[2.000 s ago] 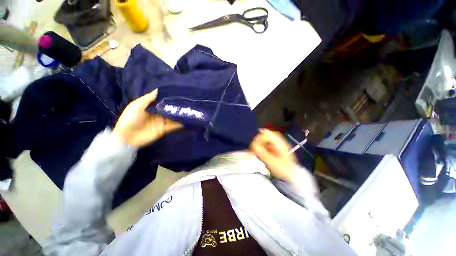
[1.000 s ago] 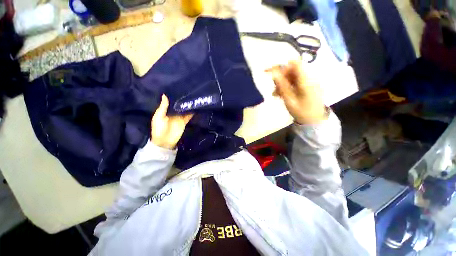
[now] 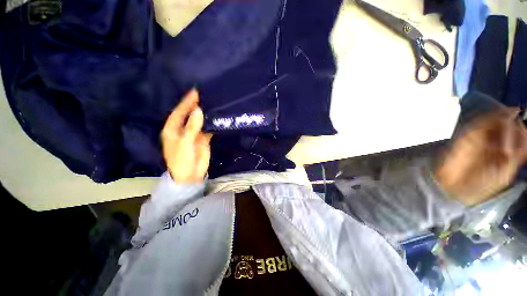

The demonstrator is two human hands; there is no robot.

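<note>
The navy garment (image 3: 231,52) lies spread on the table, crossed by a white basting line. The brand label (image 3: 240,120) with white script lies near its lower edge. My left hand (image 3: 188,141) holds the garment's edge beside the label's left end, fingers on the cloth. My right hand (image 3: 479,156) is far off to the right, past the table edge, and blurred; whether it holds a needle cannot be told. A pale thread (image 3: 248,93) runs across the cloth above the label. A second label (image 3: 44,13) shows at the upper left.
Shears (image 3: 417,43) lie on the cream table (image 3: 370,110) to the right of the garment. Light blue cloth (image 3: 471,46) and dark cloth pieces (image 3: 490,60) lie at the upper right. The table's front edge runs below the garment.
The garment lies larger and higher in view. My right hand has swung far out to the right, from above the table beside the garment. My left hand stays at the label.
</note>
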